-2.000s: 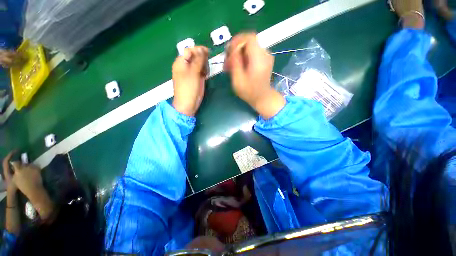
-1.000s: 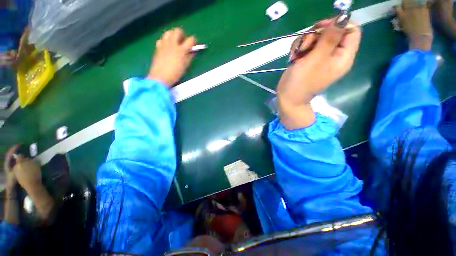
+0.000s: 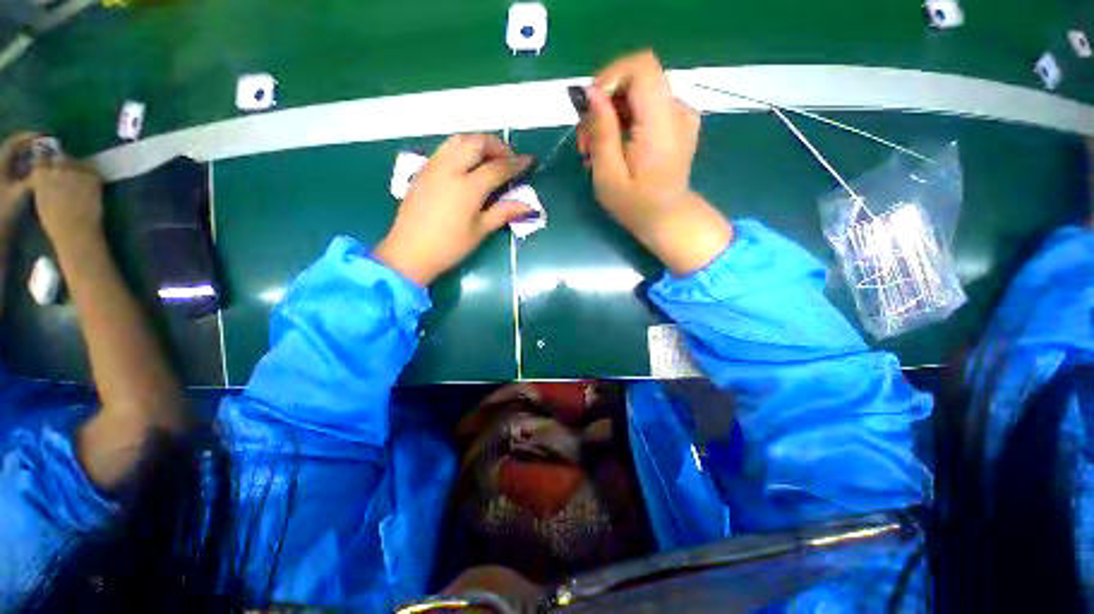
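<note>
My left hand (image 3: 450, 206) is over the dark-green bench and grips a small white unit (image 3: 527, 211) between thumb and fingers. A second white unit (image 3: 407, 173) lies behind the back of this hand, partly hidden. My right hand (image 3: 644, 156), raised by the whitish strip, pinches a slim tool with a dark end (image 3: 579, 100) at the fingertips. A faint thin line runs from the right fingers down towards the unit in my left hand; whether it touches is unclear.
Several white units (image 3: 527, 28) stand spaced on the green belt beyond the whitish strip (image 3: 360, 132). At right are a clear bag (image 3: 897, 270) with pale contents and two long thin rods (image 3: 819, 156). A paper label (image 3: 672, 351) lies at the near edge. Neighbours' arms are at both sides.
The view has turned and levelled. My left hand has come back from the belt to the bench with a white unit. My right hand is nearer to it, and the bag is uncovered.
</note>
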